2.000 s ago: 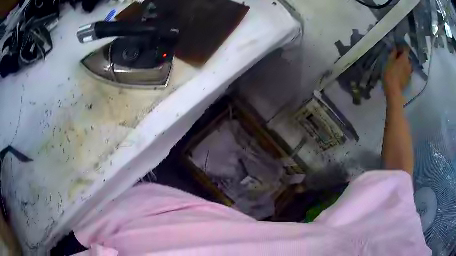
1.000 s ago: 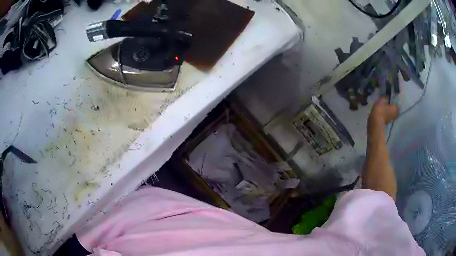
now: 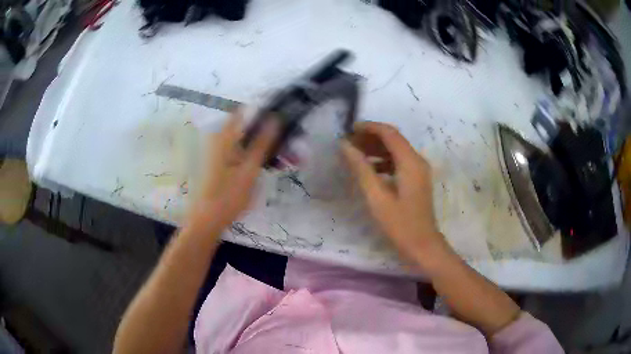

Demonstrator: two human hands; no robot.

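A bundle of black cloth pieces is held above the white table, blurred by motion. My left hand is closed around its lower left end. My right hand is at the right, its thumb and fingers pinched on the drooping end of a dark strip or piece from the bundle. A thin grey flat strip lies on the table left of the bundle, its right end behind my left hand. A small reddish thing shows below the bundle, too blurred to name.
The steam iron stands at the right by a dark brown pad. Black cloth bundles lie along the far edge, with more at the far right. Loose threads are scattered on the white table.
The view has swung from the right side back to the table. My right hand has left the heap of grey strips. Both hands are now at the black bundle over the table.
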